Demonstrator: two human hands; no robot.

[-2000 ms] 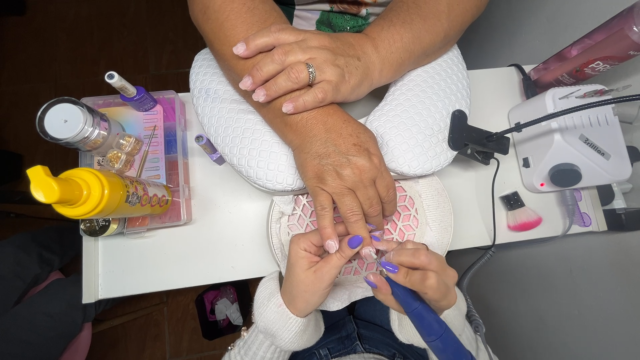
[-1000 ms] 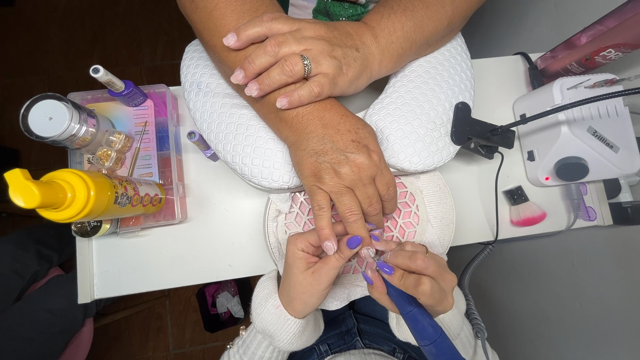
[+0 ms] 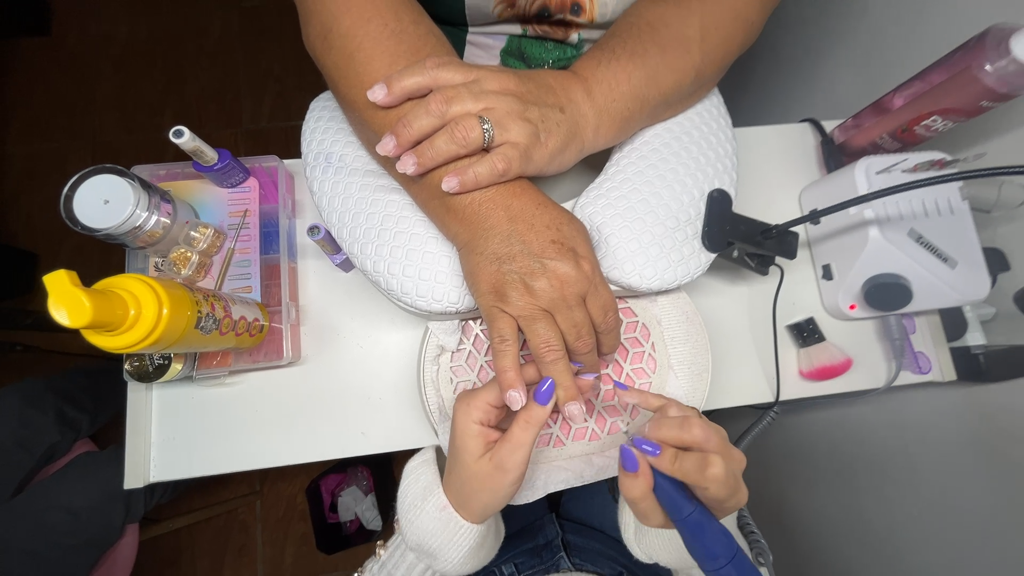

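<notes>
My left hand (image 3: 500, 436) is closed around a finger of another person's hand (image 3: 532, 272), its thumb near a fingertip. In my right hand (image 3: 692, 456) is a blue nail drill handpiece (image 3: 696, 524), its thin bit pointing up and left, apart from the nails. Both lie over a round dust collector with a pink and white lattice grille (image 3: 632, 424). The other person's second hand (image 3: 512, 120), with a ring, rests across the forearm on a white textured arm cushion (image 3: 656, 192).
At left, a yellow pump bottle (image 3: 152, 314) and jars lie on a plastic case (image 3: 292, 320). A small purple bottle (image 3: 330, 246) lies beside the cushion. At right are a black clip (image 3: 748, 232), a white drill unit (image 3: 892, 240), a pink brush (image 3: 820, 352) and a pink bottle (image 3: 928, 96).
My right hand with the drill handpiece has moved right and away from the fingertip it was close to. My left hand still holds the other person's finger.
</notes>
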